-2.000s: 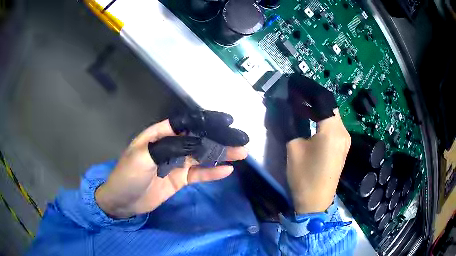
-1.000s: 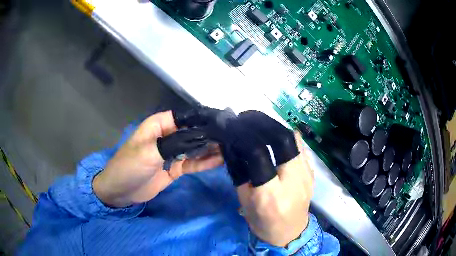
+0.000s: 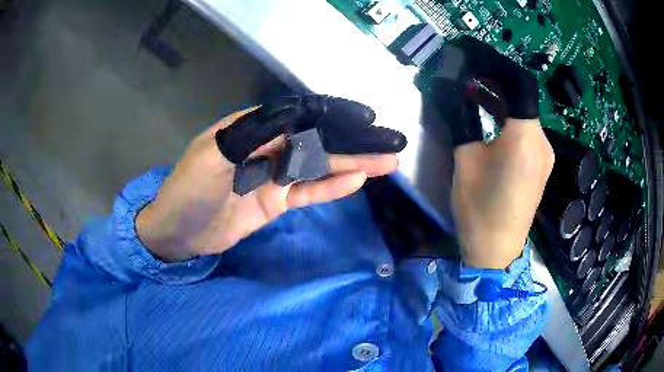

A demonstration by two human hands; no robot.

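Note:
My left hand (image 3: 269,160), with black finger cots, is palm up before the smock and holds grey box capacitors (image 3: 305,155), one by the fingers and one nearer the palm. My right hand (image 3: 495,138), also in black finger cots, is over the near edge of the green circuit board (image 3: 597,40). Its fingertips are at a grey block beside two more upright grey blocks (image 3: 420,43) at the board edge. The wire leads there are hidden.
The silver conveyor rail (image 3: 320,51) runs diagonally between me and the board. Large black cylinder capacitors (image 3: 573,217) stand on the board at right. Yellow-black tape (image 3: 33,207) marks the grey floor at far left. A dark curved edge lies beyond the board.
My right hand has moved from my left hand back out to the board edge, with a grey block at its fingertips. My left hand has opened out, showing its blocks. The view has shifted.

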